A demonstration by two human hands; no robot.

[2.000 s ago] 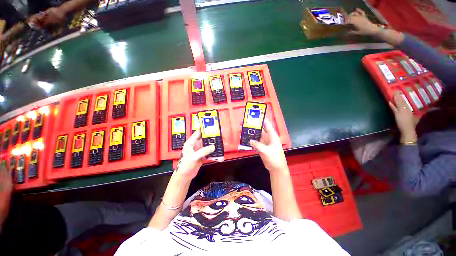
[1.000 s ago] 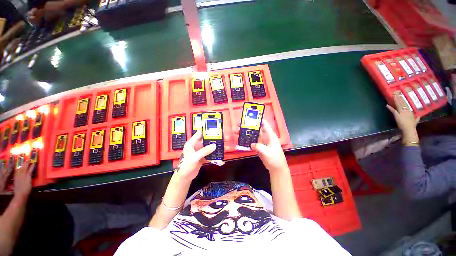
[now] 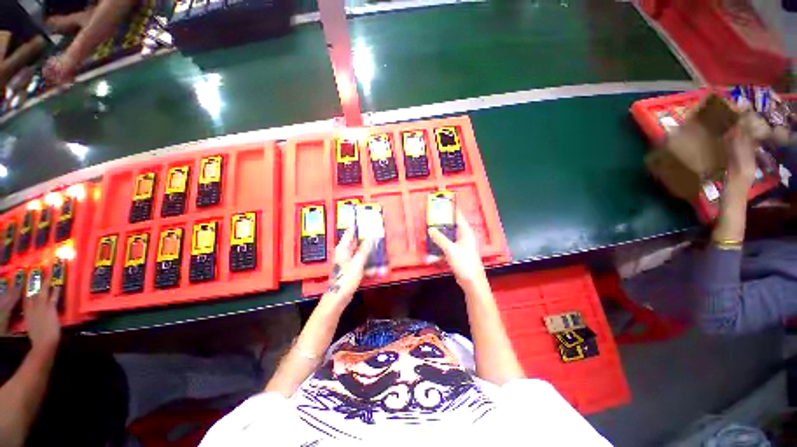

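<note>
My left hand [image 3: 349, 262] is closed on a black phone [image 3: 371, 229], blurred, over the front row of the red tray [image 3: 305, 168]. My right hand [image 3: 459, 249] holds another black phone with a yellow frame [image 3: 440, 214], low over or in the tray's front right pocket; I cannot tell whether it touches the tray. Four phones lie in the back row, such as one with a dark screen [image 3: 450, 148]. A phone with a lit screen [image 3: 312, 232] lies front left, and one beside it is partly hidden by my left hand.
A second red tray of phones [image 3: 249, 181] adjoins on the left, with another beyond it and a neighbour's hand [image 3: 40, 316]. At right a person's hand [image 3: 742, 157] holds a blurred brown box [image 3: 699, 144] over a red tray. A lower red tray [image 3: 603, 384] holds loose pieces [image 3: 572, 338].
The phone in my right hand has moved down and stands straighter. My left hand's phone has moved slightly up. At right, a brown box has come over the neighbour's tray.
</note>
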